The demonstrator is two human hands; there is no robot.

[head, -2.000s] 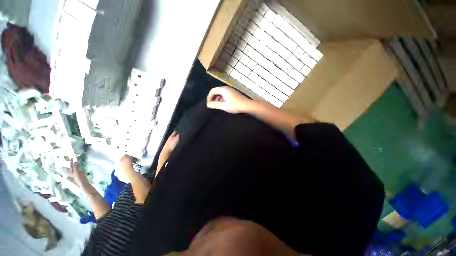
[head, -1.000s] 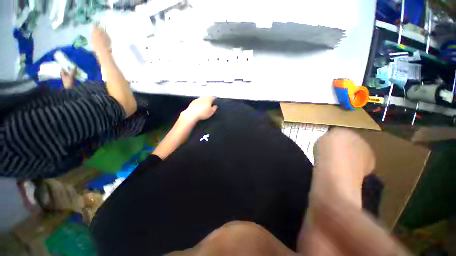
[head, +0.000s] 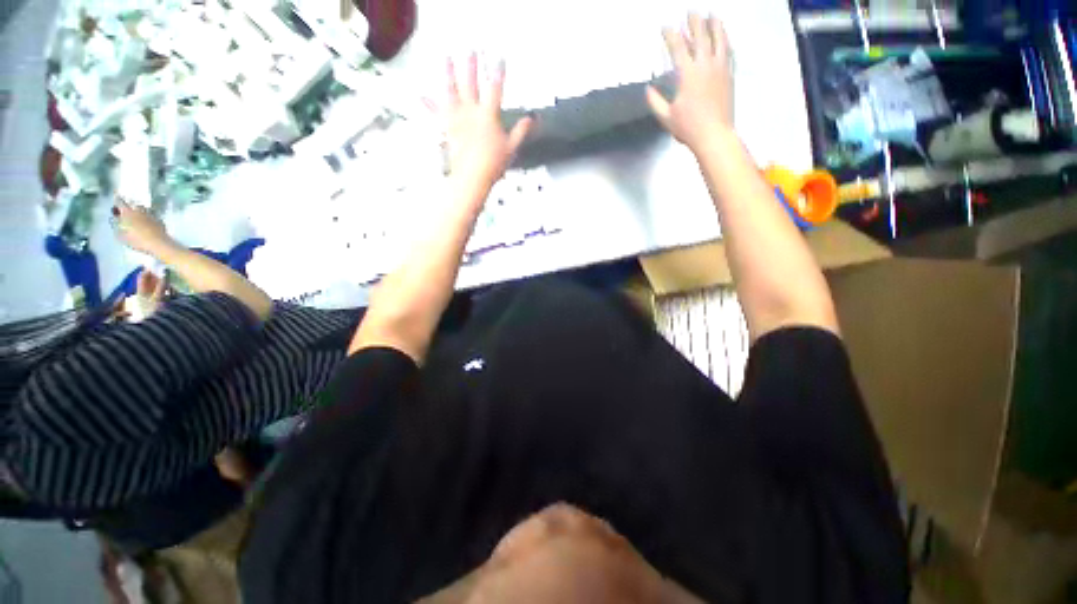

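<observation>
A long row of units with a white top and grey side (head: pixel 596 115) lies on the white worktable (head: pixel 626 224). My left hand (head: pixel 476 124) is at its left end and my right hand (head: pixel 699 89) at its right end. Both hands have their fingers spread and pointing away from me, with thumbs towards each other by the grey side. Whether the palms press on the row cannot be told. More white units (head: pixel 378 207) lie flat on the table left of my left forearm.
An open carton (head: pixel 927 354) with units (head: pixel 705 336) in it stands at the table's edge, right of my body. An orange and blue tape dispenser (head: pixel 809 195) is at the table corner. A coworker's hand (head: pixel 142 230) is by the loose unit pile (head: pixel 224 89). A parts rack (head: pixel 933 118) stands beyond.
My left hand has moved from the table's near edge up to the row. My right hand has moved from over the carton to the row's right end. The view has shifted.
</observation>
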